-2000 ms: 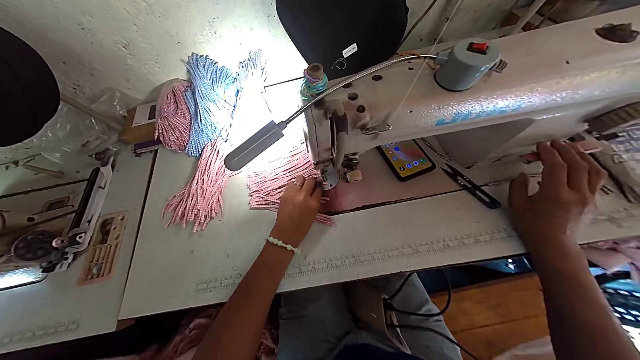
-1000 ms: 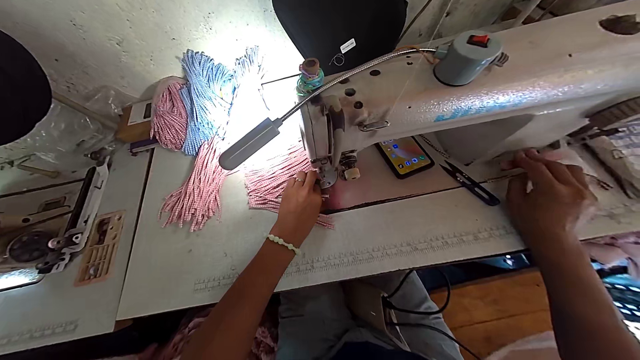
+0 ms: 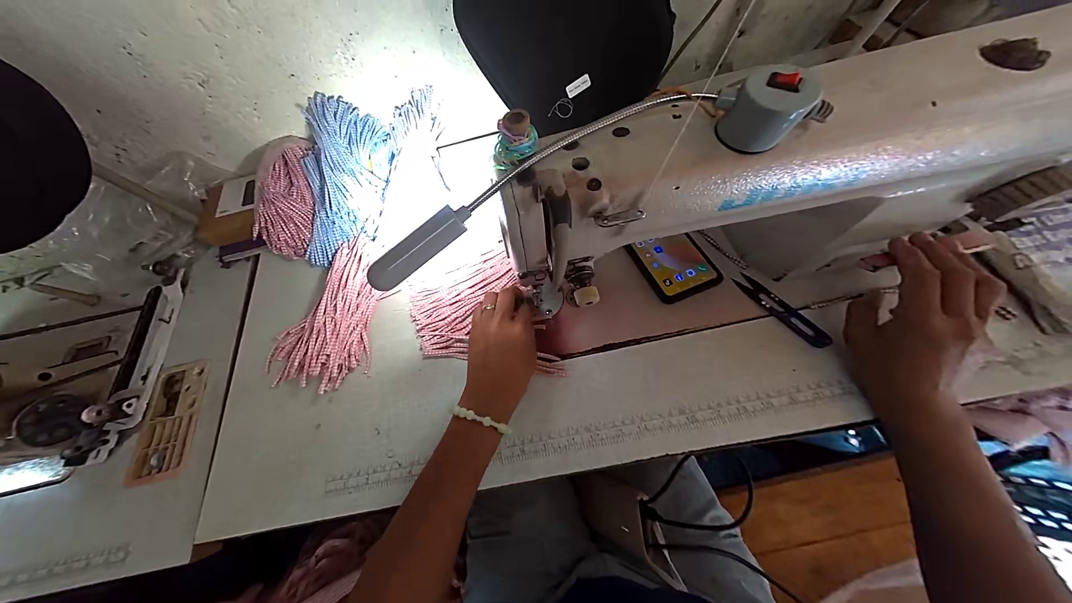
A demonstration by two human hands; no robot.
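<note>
My left hand (image 3: 502, 339) rests at the needle area of a white sewing machine (image 3: 837, 159), its fingertips on pink-and-white fabric cords (image 3: 452, 310) beside the presser foot (image 3: 548, 301). The cords lie fanned out left of the needle. At the machine's right side, my right hand (image 3: 930, 318) has its fingers on a strip of pink fabric (image 3: 967, 243); how firmly it holds the strip is hidden. Thread snips (image 3: 783, 311) lie on the table left of that hand. Bundles of blue-and-white cords (image 3: 335, 176) and pink cords (image 3: 327, 327) lie further left.
A phone (image 3: 677, 266) with a lit screen lies under the machine arm. A grey lamp (image 3: 419, 249) on a flexible neck hangs over the cords. A printed ruler scale (image 3: 636, 429) runs along the table's front. Another sewing machine (image 3: 109, 410) stands at left.
My right hand has shifted its fingers at the machine's right side, around the pink strip. My left hand stays beside the presser foot.
</note>
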